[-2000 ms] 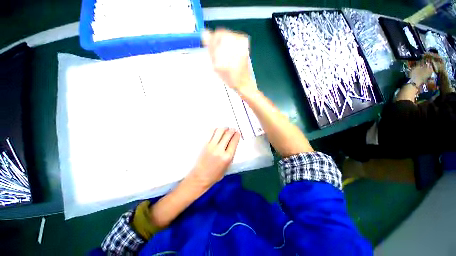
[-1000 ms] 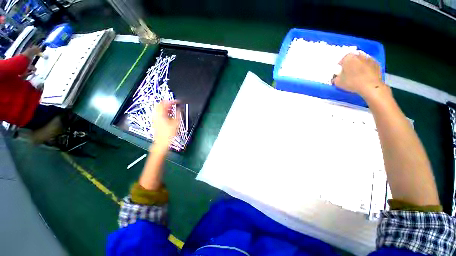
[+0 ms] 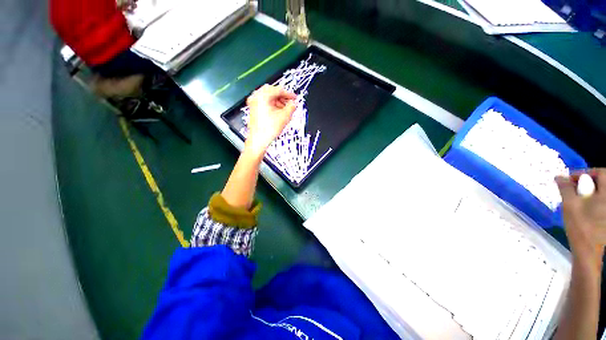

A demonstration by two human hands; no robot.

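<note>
My left hand [image 3: 268,116] is over the heap of thin rods [image 3: 292,149] in the black tray [image 3: 352,89], fingers curled together. Whether a rod is between its fingertips cannot be told. My right hand [image 3: 585,212] is at the right edge, beside the blue bin [image 3: 475,159] of small white parts [image 3: 515,154]. It holds a white plastic part [image 3: 585,185] between thumb and fingers. The white sheet [image 3: 399,219] lies in front of my lap, with faint dark lines on it.
A person in a red sleeve [image 3: 93,30] is at the upper left, beside stacked white sheets [image 3: 193,30]. A metal post [image 3: 297,23] stands behind the tray. A loose white strip [image 3: 205,169] shows below the bench's near edge. Another pale stack [image 3: 518,13] is at the upper right.
The view has turned further left since a second ago. My right hand has come out of the bin with a white part. My left hand remains over the rods, its fingers now curled.
</note>
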